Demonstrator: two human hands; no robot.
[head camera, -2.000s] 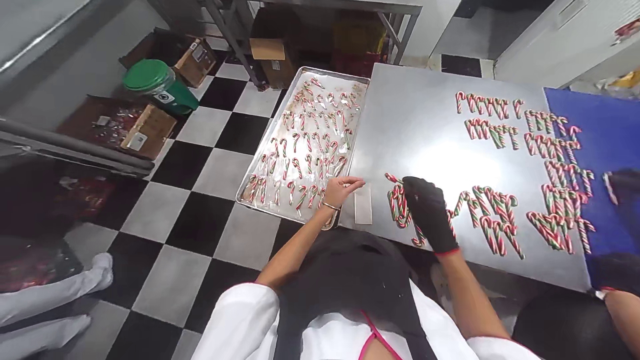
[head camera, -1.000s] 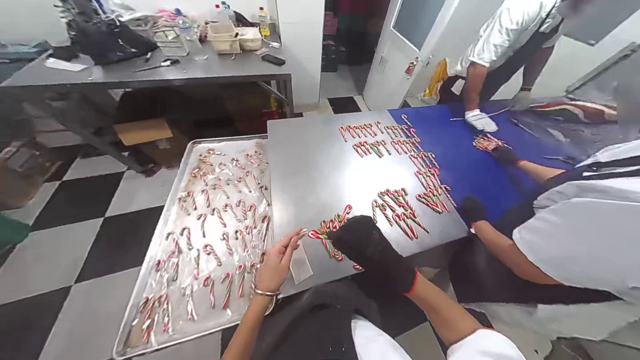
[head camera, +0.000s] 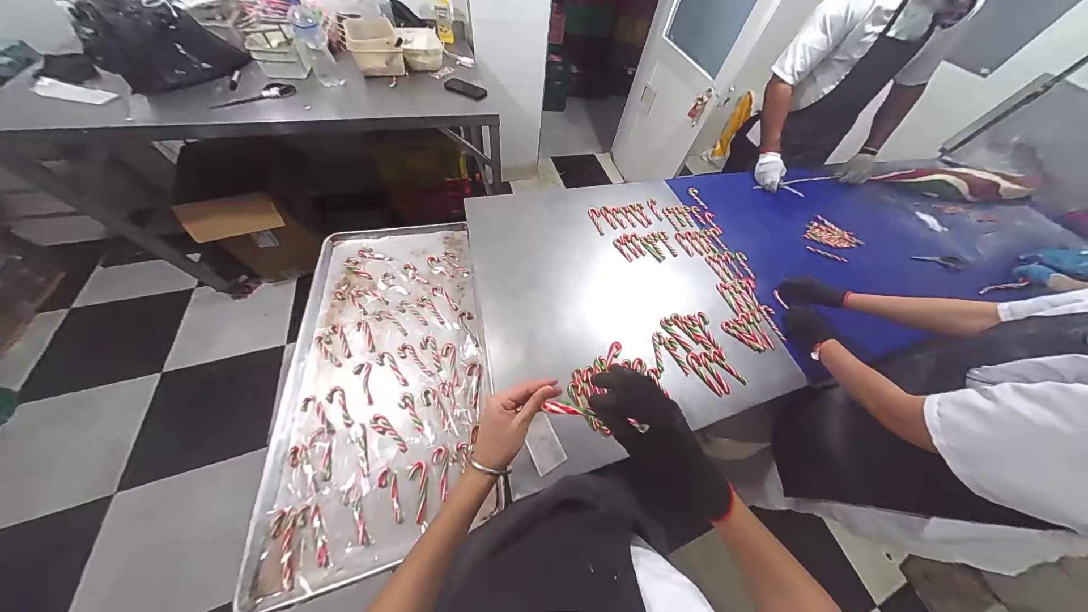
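Note:
Between my two hands lies a red, white and green candy cane (head camera: 563, 409), over the near edge of the metal table (head camera: 544, 280). My left hand (head camera: 512, 416), bare with a bracelet, pinches its left end. My right hand (head camera: 633, 408), in a black glove, holds its other end, beside a pile of candy canes (head camera: 586, 382). More candy canes (head camera: 693, 344) lie in groups to the right. A small white rectangular piece (head camera: 545, 445) lies below my left hand. Left of the table, a lined metal tray (head camera: 327, 255) holds many candy canes, many in clear wrappers.
On the blue work surface (head camera: 858, 293) at right, a co-worker's black-gloved hands (head camera: 803, 310) are near the canes. Another person with white gloves (head camera: 769, 171) handles a thin strip behind. A grey table (head camera: 365, 106) with containers stands at the back; a cardboard box (head camera: 263, 234) sits beneath it.
The view has swung up and to the right since the earliest frame. A candy cane now spans the space between my hands; one second ago my hands were closer together.

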